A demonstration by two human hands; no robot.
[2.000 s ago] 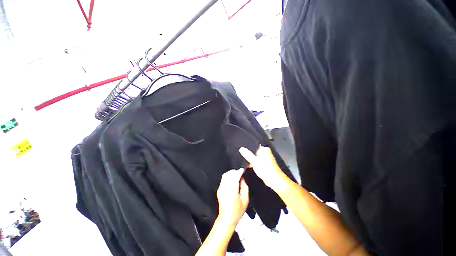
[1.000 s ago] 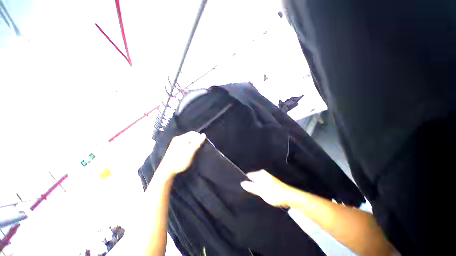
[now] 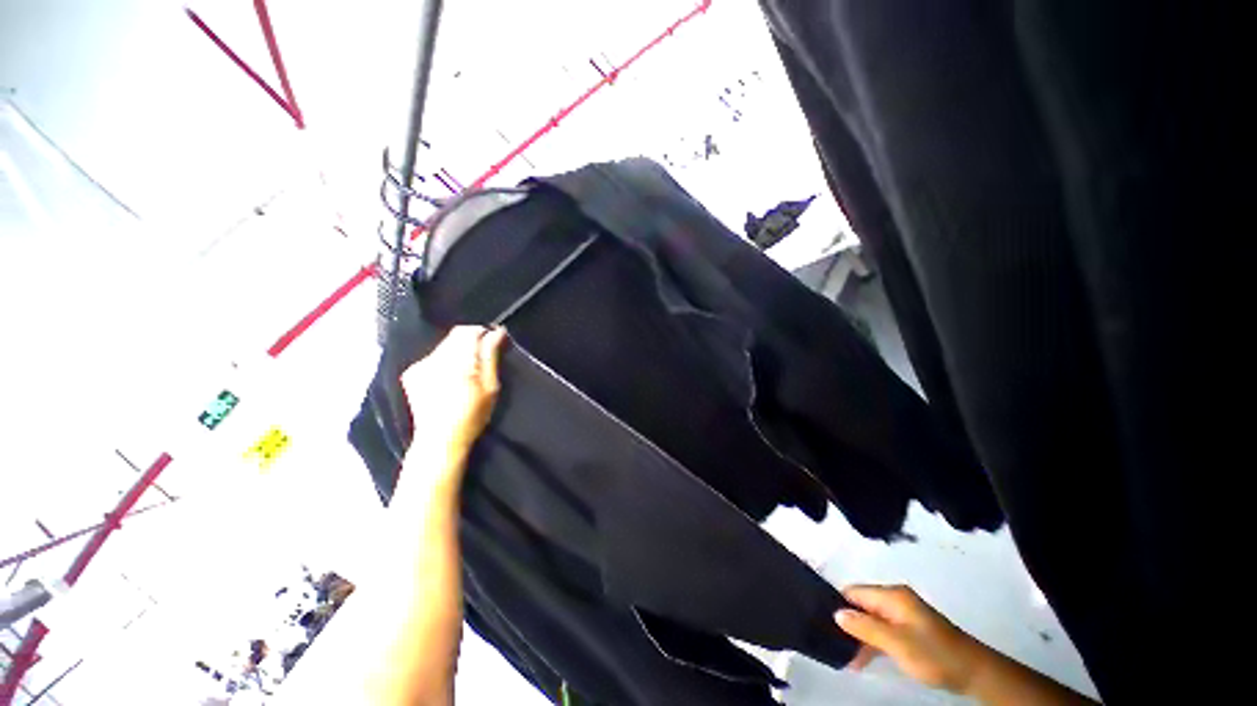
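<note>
A black jacket (image 3: 634, 483) hangs open on a hanger, its front edge stretched in a straight pale line. My left hand (image 3: 455, 386) grips this edge near the collar. My right hand (image 3: 903, 634) pinches the lower corner of the same front panel, at the lower right. The hanger's pale bar (image 3: 547, 280) shows inside the open neck. I cannot see any tool in either hand.
A grey metal rail (image 3: 421, 111) with several hanger hooks runs up at the upper left. Another black garment (image 3: 1103, 276) fills the right side close to me. Red pipes (image 3: 324, 310) and green and yellow signs show beyond.
My right hand has moved down and right along the front edge to its lower corner. My left hand has stayed near the collar since a second ago. The view has shifted and turned.
</note>
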